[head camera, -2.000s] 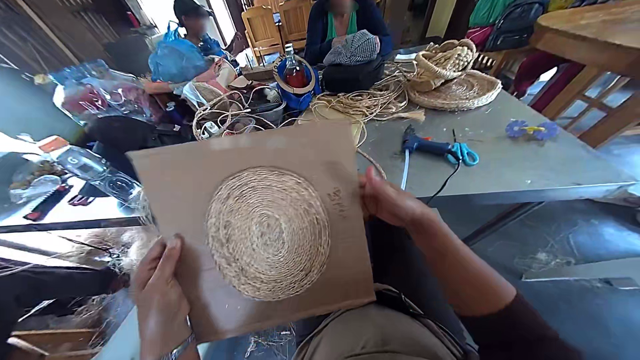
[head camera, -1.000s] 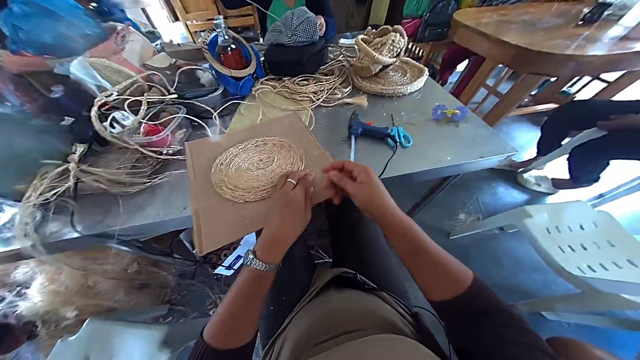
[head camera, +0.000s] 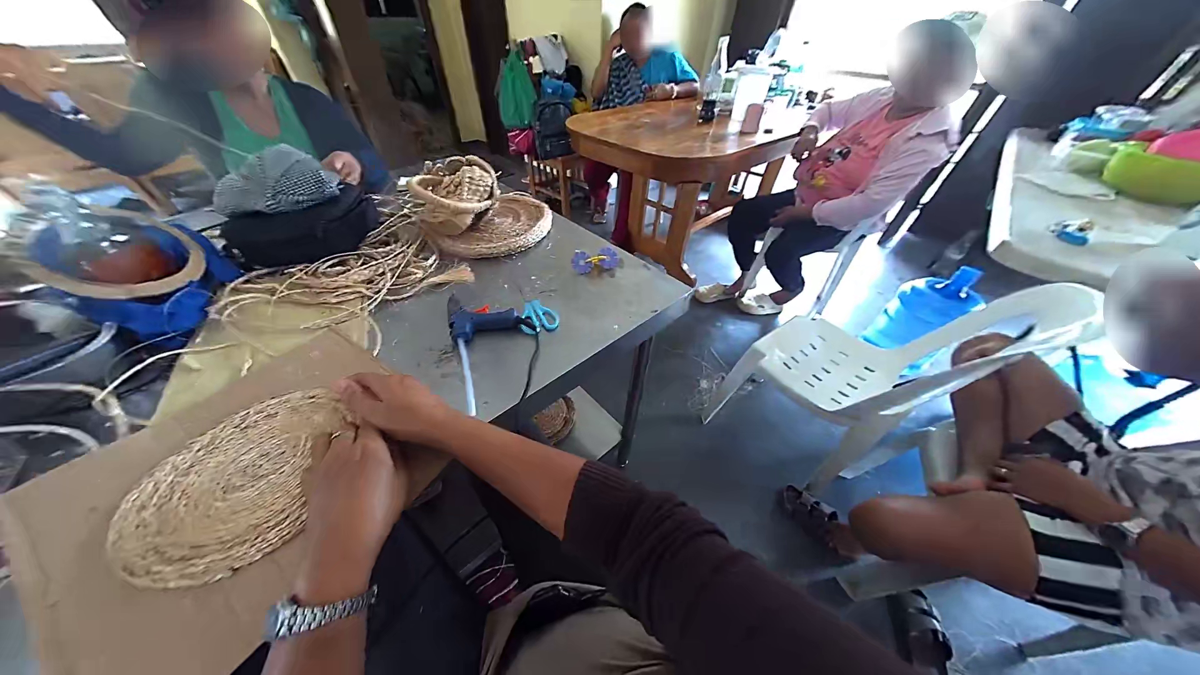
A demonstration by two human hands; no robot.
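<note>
A coiled mat of braided natural fibre (head camera: 220, 492) lies on a brown cardboard sheet (head camera: 75, 562) at the lower left. My left hand (head camera: 356, 483), with a metal-band watch at the wrist, is at the mat's right edge. Touching it, my right hand (head camera: 398, 405) has its fingertips bent at the upper right part of the same edge. Both sets of fingertips meet there; whether they pinch the mat or a strand cannot be told. Beyond my hands a blue glue gun (head camera: 483, 322) with a glue stick lies beside blue-handled scissors (head camera: 539, 317).
The grey table (head camera: 609, 314) holds loose fibre strands (head camera: 356, 272), a woven basket (head camera: 455, 192), a round woven mat (head camera: 502, 225), a black case (head camera: 300, 228) and a blue roll-like object (head camera: 122, 281). Several people sit around. A white plastic chair (head camera: 825, 366) stands at the right.
Two seconds ago my hands held the cardboard up by its sides; now both are together at the mat's edge, and the cardboard lies lower. The view has swung to the right.
</note>
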